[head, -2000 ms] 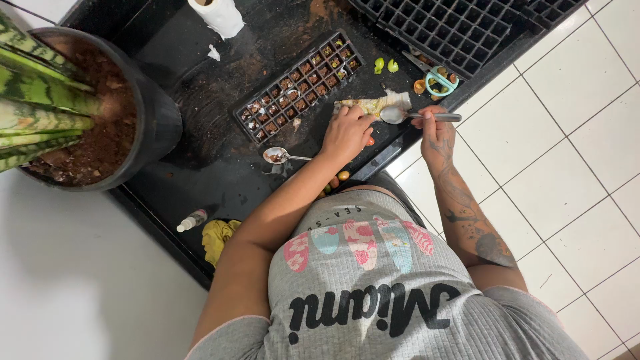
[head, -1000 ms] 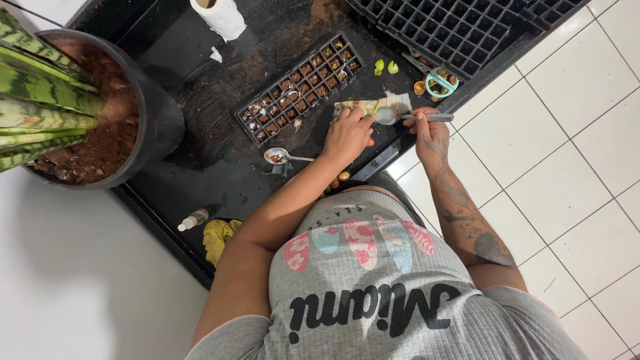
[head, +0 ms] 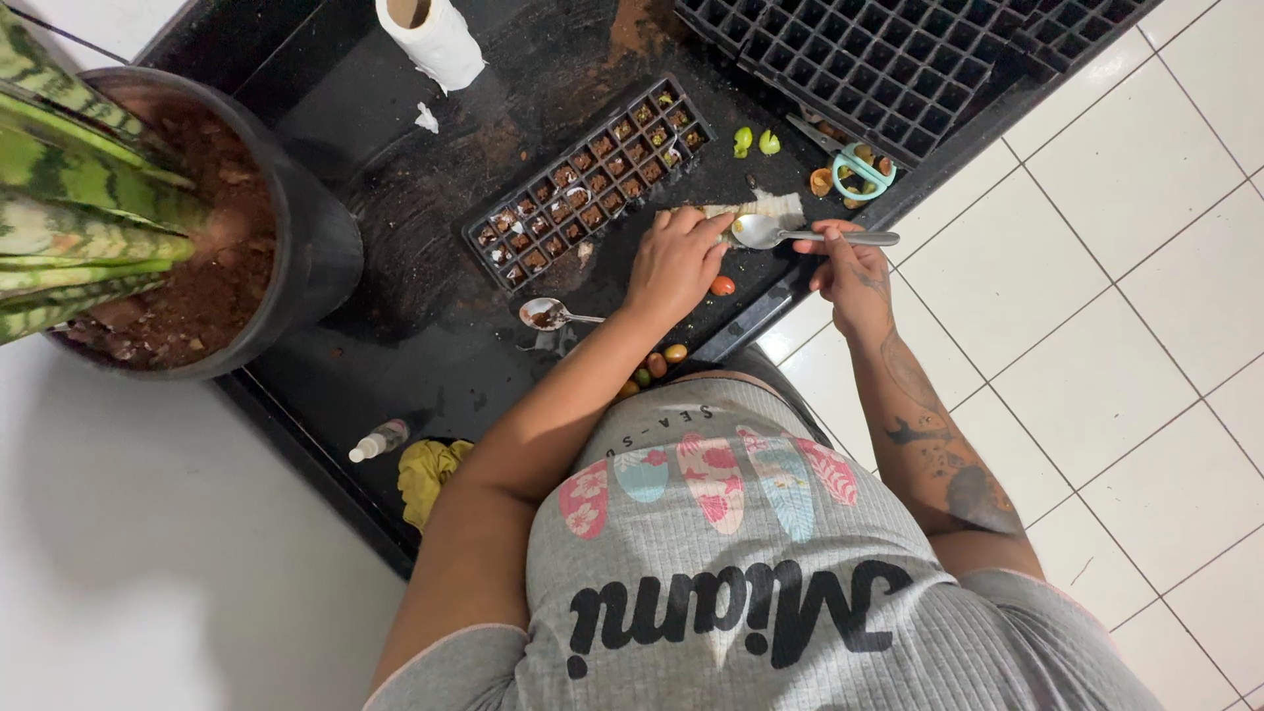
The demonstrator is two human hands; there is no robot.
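Note:
My right hand [head: 851, 276] grips the handle of a metal spoon [head: 758, 232], whose bowl lies over a damp paper towel [head: 780, 209] with small bits on it. My left hand [head: 679, 259] rests on the left part of that paper, fingertips at the spoon's bowl; whether something is under the fingers is hidden. A small red-orange fruit [head: 722, 285] sits just below the left fingers. Up and left of my hands stands a black seedling tray [head: 590, 185], its cells filled with brown soil, some with white or green bits. A second spoon [head: 545, 314] with soil in it lies left of my left forearm.
Light-blue-handled scissors [head: 862, 174], green peels [head: 755, 141] and empty black cell trays [head: 869, 59] lie at upper right. A paper roll [head: 432, 39], a potted snake plant [head: 316, 257], a small bottle [head: 379, 440], a yellow cloth [head: 427, 479] and several small fruits [head: 659, 365] are around.
The spoon in my right hand has moved left, so its bowl is now at my left fingertips. My left hand has stayed on the paper.

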